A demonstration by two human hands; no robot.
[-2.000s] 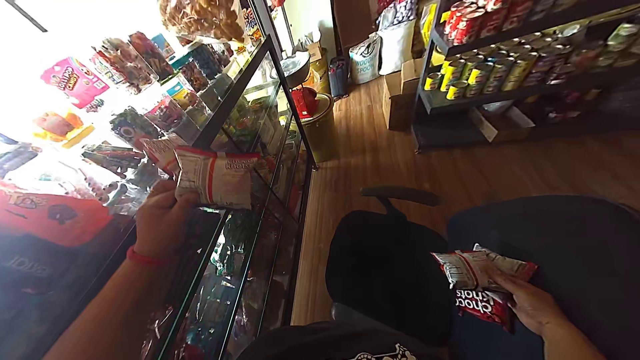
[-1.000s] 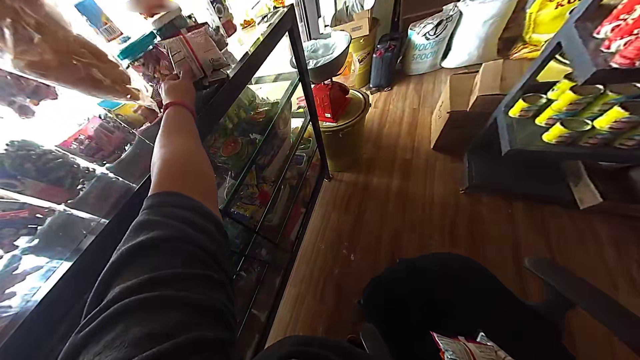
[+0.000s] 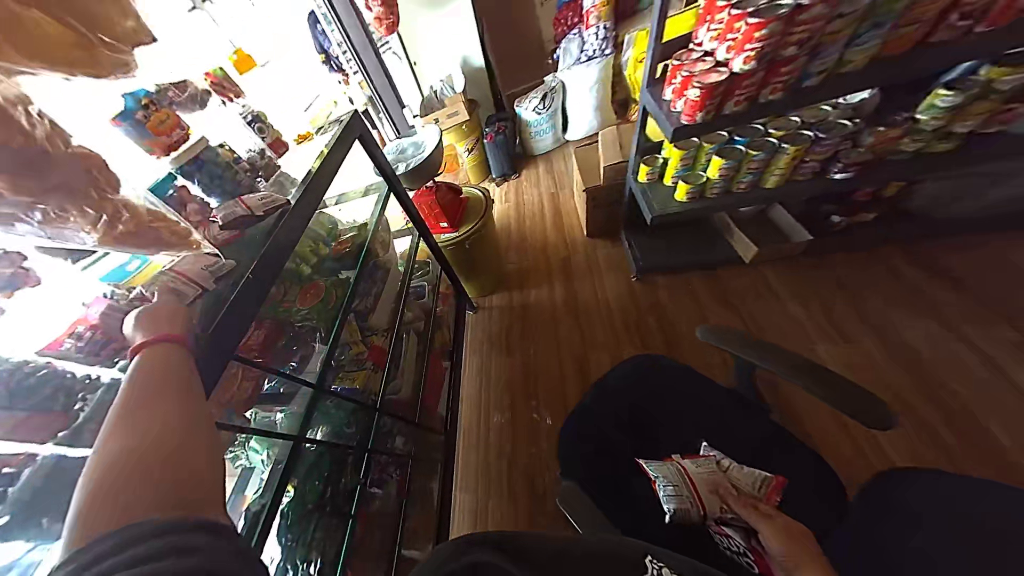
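At the left, my left hand (image 3: 160,318), with a red band at its wrist, holds a white and red snack packet (image 3: 192,274) at the top edge of the glass display case. Just beyond it, another packet (image 3: 251,208) of similar look lies on the case top. My right hand (image 3: 772,524), low on the right, is closed around several snack packets (image 3: 694,486) above the dark seat of an office chair. These packets are white and red; one below them is darker red.
The glass display case (image 3: 280,240) runs along my left, with large clear bags hanging over it. A red scale (image 3: 438,208) stands on a yellow-green drum (image 3: 476,260). Ahead are sacks (image 3: 540,116) and a cardboard box (image 3: 596,180); a can shelf (image 3: 652,208) and the chair's armrest (image 3: 800,376) are at right.
A second ago my left hand was farther along the case top with a packet; now it is nearer, and a packet lies beyond it. The view has swung right.
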